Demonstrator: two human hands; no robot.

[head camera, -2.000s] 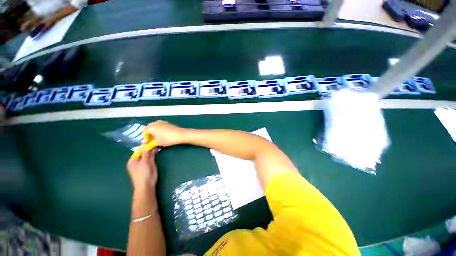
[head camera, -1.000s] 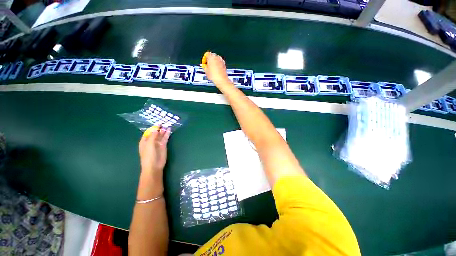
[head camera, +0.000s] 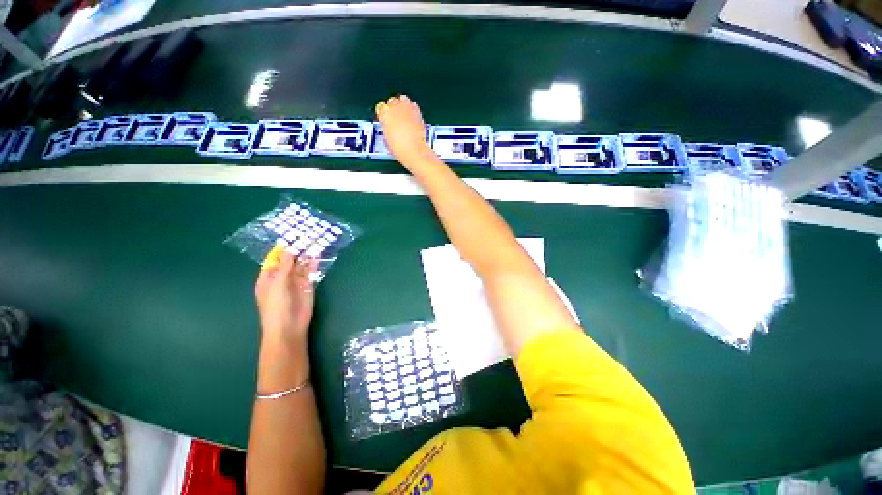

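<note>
My left hand point(head camera: 286, 295), with a yellow finger cot, holds the near edge of a clear poly bag point(head camera: 305, 230) with rows of small white parts, left of centre. My right hand point(head camera: 402, 128), also with yellow on a fingertip, reaches over one of the pale blue plastic housings point(head camera: 460, 144) in the long row and partly covers it. Its fingers are small in the picture; whether they hold a part cannot be told. A second bag of white parts point(head camera: 401, 379) lies flat near my body, beside a white paper sheet point(head camera: 464, 307) partly under my right forearm.
A thick glossy stack of bagged white parts point(head camera: 727, 256) lies at the right by a metal post point(head camera: 841, 145). A white strip point(head camera: 571, 189) runs before the housings. Black plastic parts point(head camera: 145, 72) stand far left. Patterned fabric point(head camera: 58, 440) shows at lower left.
From two seconds ago, my right hand has left my left hand and the held bag and moved out to the housing row. Since one second ago, both hands have shifted only slightly.
</note>
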